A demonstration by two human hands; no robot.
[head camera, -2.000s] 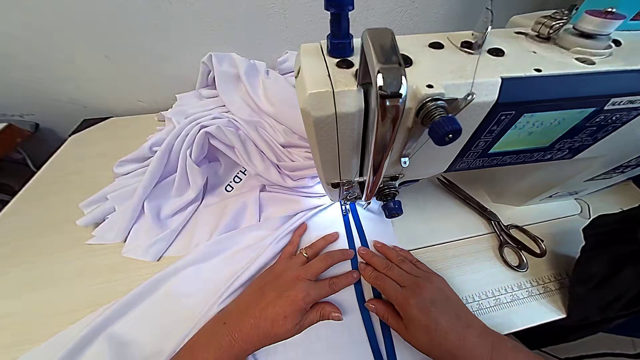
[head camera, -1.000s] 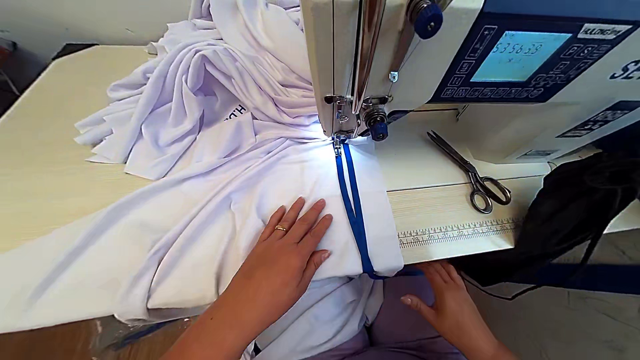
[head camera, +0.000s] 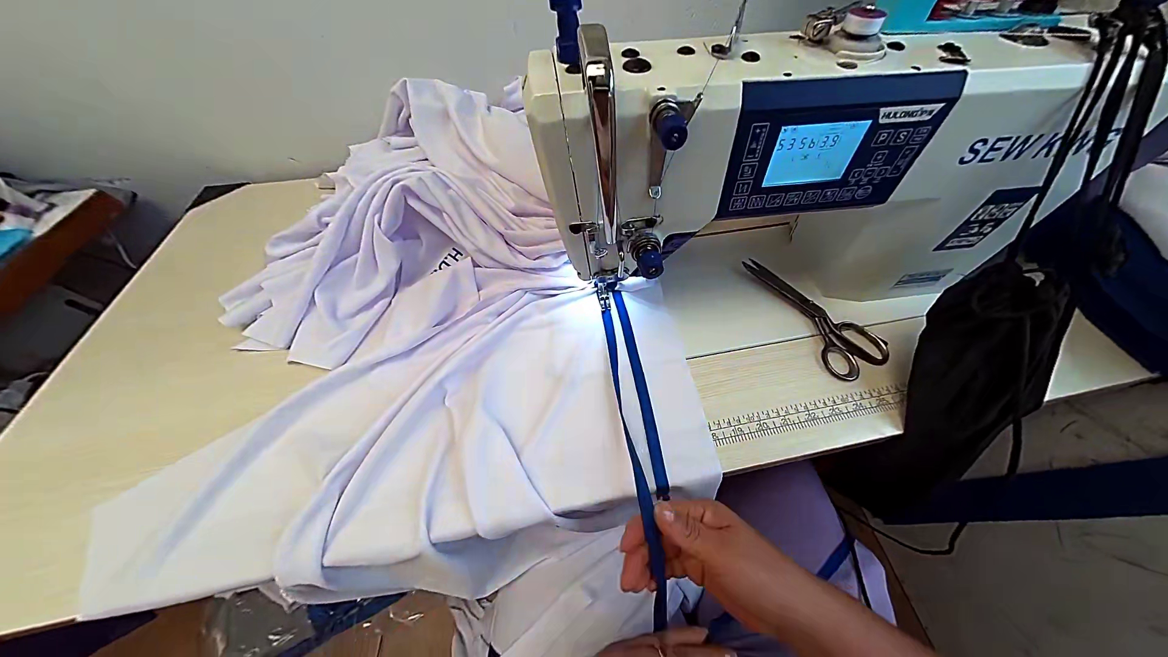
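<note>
White fabric (head camera: pixel 456 420) lies bunched and draped over the sewing table, running under the lit presser foot (head camera: pixel 603 294) of an industrial sewing machine (head camera: pixel 849 173). Two narrow blue strips (head camera: pixel 642 401) come down from the foot over the fabric to the front edge. Just below that edge, my right hand (head camera: pixel 680 547) pinches a blue strip between thumb and fingers. My left hand (head camera: pixel 666 642) shows only in part at the bottom of the view, at the lower end of the strip; its grip is mostly cut off.
Metal scissors (head camera: pixel 821 324) lie on the machine bed, right of the foot. A printed ruler scale (head camera: pixel 808 415) runs along the table's front. A black cloth bag (head camera: pixel 981 365) hangs at the right edge. Clear plastic (head camera: pixel 260 625) shows below the table at the left.
My left hand has left the white fabric and moved down to the bottom edge. My right hand, earlier flat on the fabric and then at the table edge, now holds a blue strip.
</note>
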